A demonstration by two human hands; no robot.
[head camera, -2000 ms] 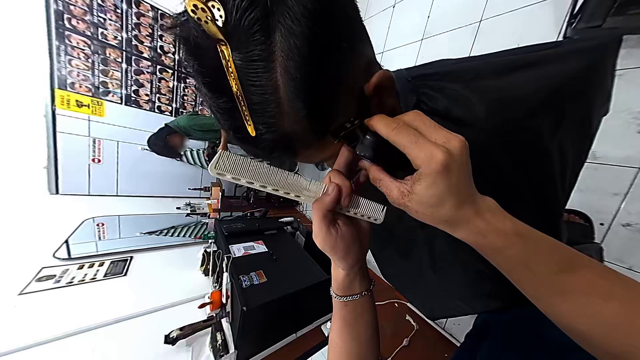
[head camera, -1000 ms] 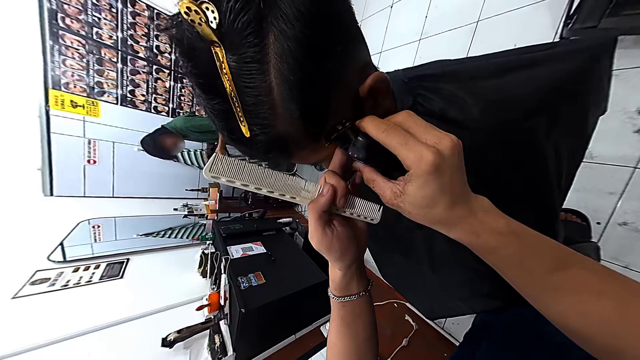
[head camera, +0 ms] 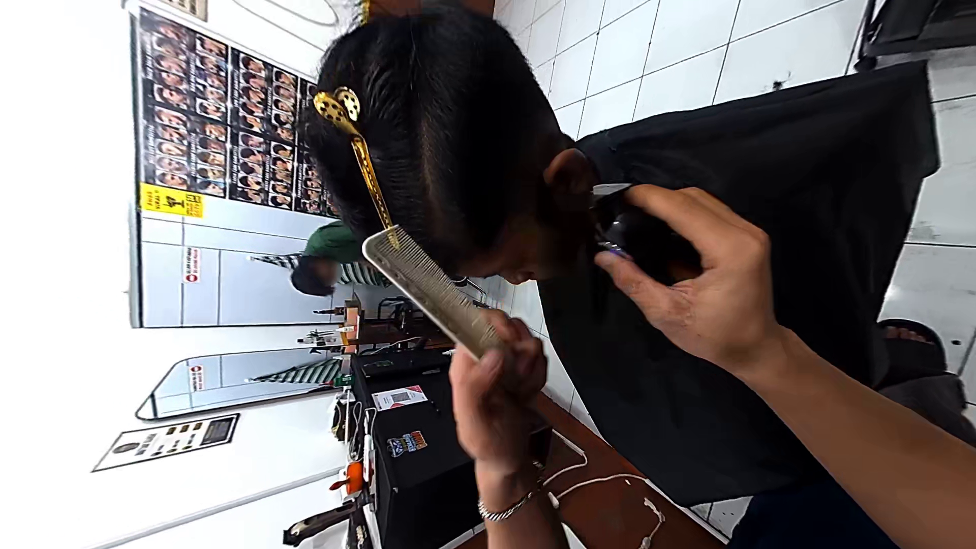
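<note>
My left hand [head camera: 499, 374] grips a pale barber's comb [head camera: 438, 290], its free end overlapping the tip of a gold sectioning clip [head camera: 370, 171] in a client's dark hair [head camera: 473, 130]. A silver chain bracelet [head camera: 507, 507] is on that wrist. In my right hand [head camera: 705, 274] is a black hair clipper or trimmer [head camera: 637, 232], partly hidden by the fingers. Its metal blade end is close to the client's ear [head camera: 570, 171]; contact cannot be told. A black cape [head camera: 732, 396] covers the client's shoulders and body. The view is turned sideways.
Beyond my left hand stands a black cabinet [head camera: 427, 450] with bottles and tools near it. White cables [head camera: 587, 480] lie over a brown surface. On the wall are a mirror [head camera: 236, 381] and a haircut poster [head camera: 229, 114]. Another person [head camera: 324, 255] in green is farther back.
My hands have come apart. The comb has left its place beside the clipper and face, and the clipper is now nearer the cape. The view has shifted.
</note>
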